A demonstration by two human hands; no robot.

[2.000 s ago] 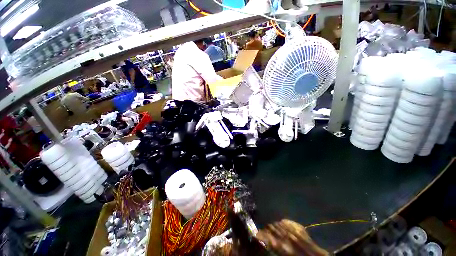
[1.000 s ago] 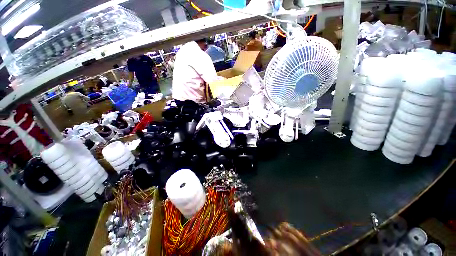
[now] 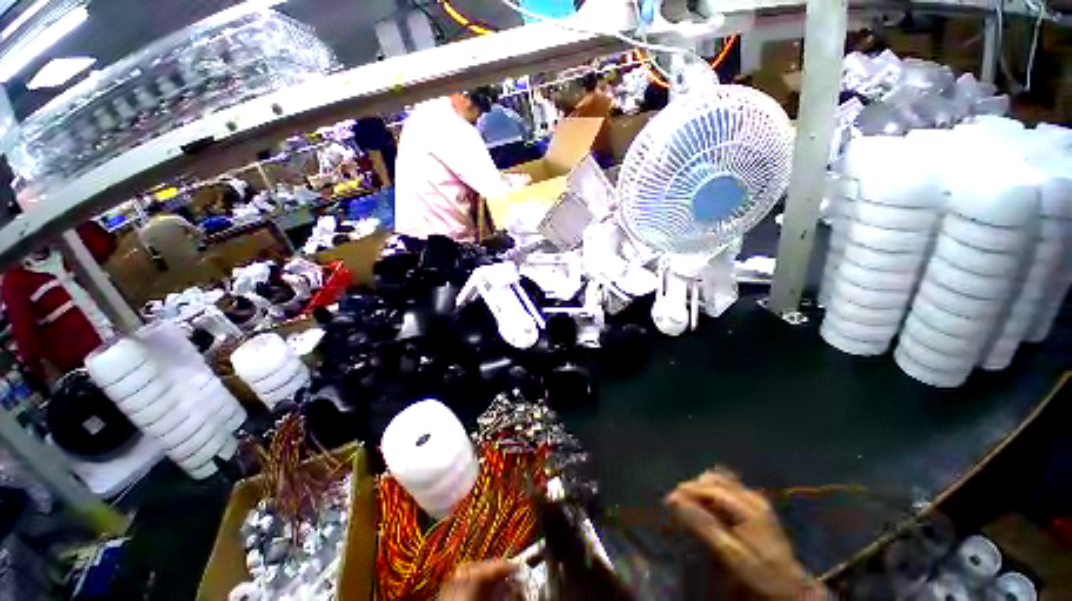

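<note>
My right hand is bare and blurred above the dark green mat at the bottom right of centre, its fingers curled. A blurred orange lead runs right from near it towards the bench edge; I cannot tell if the hand grips it. My left hand is cut off by the bottom edge, at the lower end of the orange-red lead bundle; what it holds is hidden. A dark blurred shape stands between the hands. Silvery terminals lie at the bundle's upper end.
A short white cover stack stands by the leads, a carton of small white parts left of it. Behind are black cups, white brackets and a fan. Tall white cover columns stand right. A person is behind.
My right hand has risen and moved right, and now shows its curled fingers. My left hand has come into view at the bottom. The person behind has leaned towards the open carton.
</note>
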